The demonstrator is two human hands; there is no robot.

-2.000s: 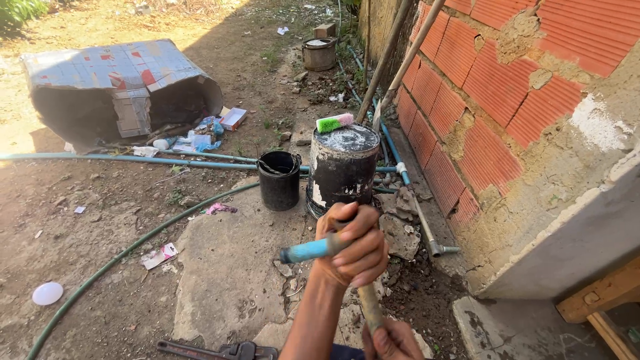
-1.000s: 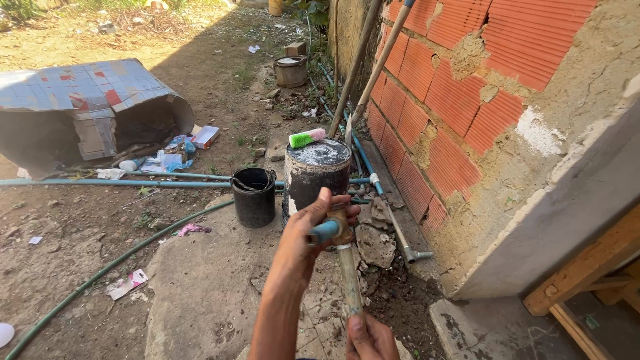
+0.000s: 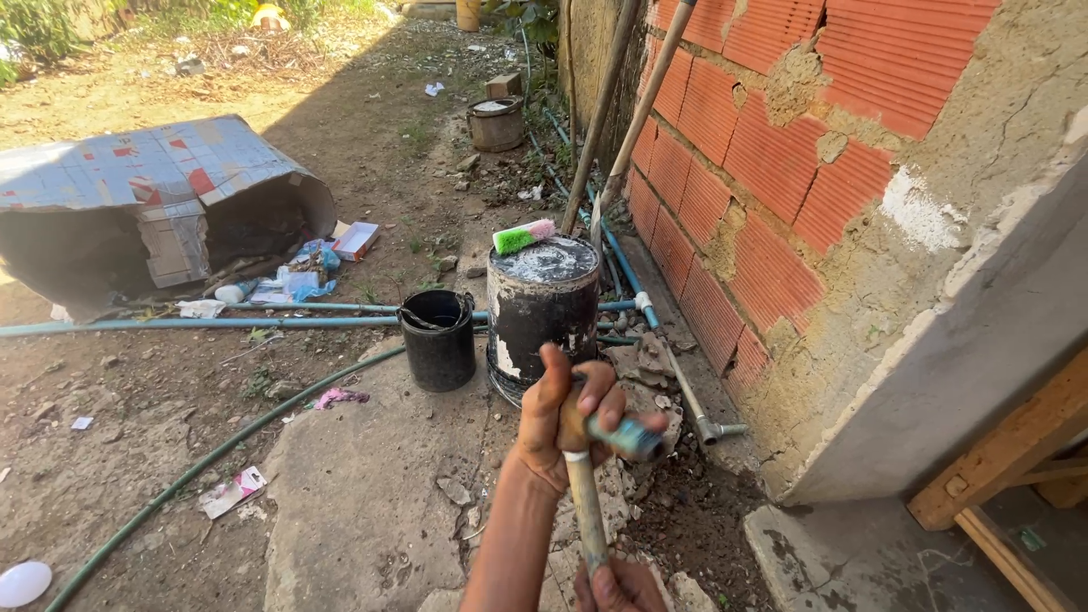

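My left hand (image 3: 552, 425) is wrapped around a brownish pipe fitting (image 3: 574, 425) at the top of a worn pipe (image 3: 586, 510). A short blue pipe stub (image 3: 631, 439) sticks out of the fitting to the right, somewhat blurred. White tape or a pale ring shows where the pipe meets the fitting. Low in the view, my right hand (image 3: 622, 586) grips the lower part of the pipe; its far end is hidden. Just beyond my left hand stands a large black drum (image 3: 544, 314) with a green and pink brush (image 3: 523, 236) on top.
A small black bucket (image 3: 438, 348) stands left of the drum. Blue pipes (image 3: 357, 322) and a green hose (image 3: 195, 472) cross the ground. A brick wall (image 3: 722, 187) rises at right, with wooden poles (image 3: 650, 102) leaning on it. A torn cardboard box (image 3: 170, 170) lies at left.
The blue stub pointed left two seconds ago and now points right, as the fitting has turned in my left hand. My right hand stays on the pipe.
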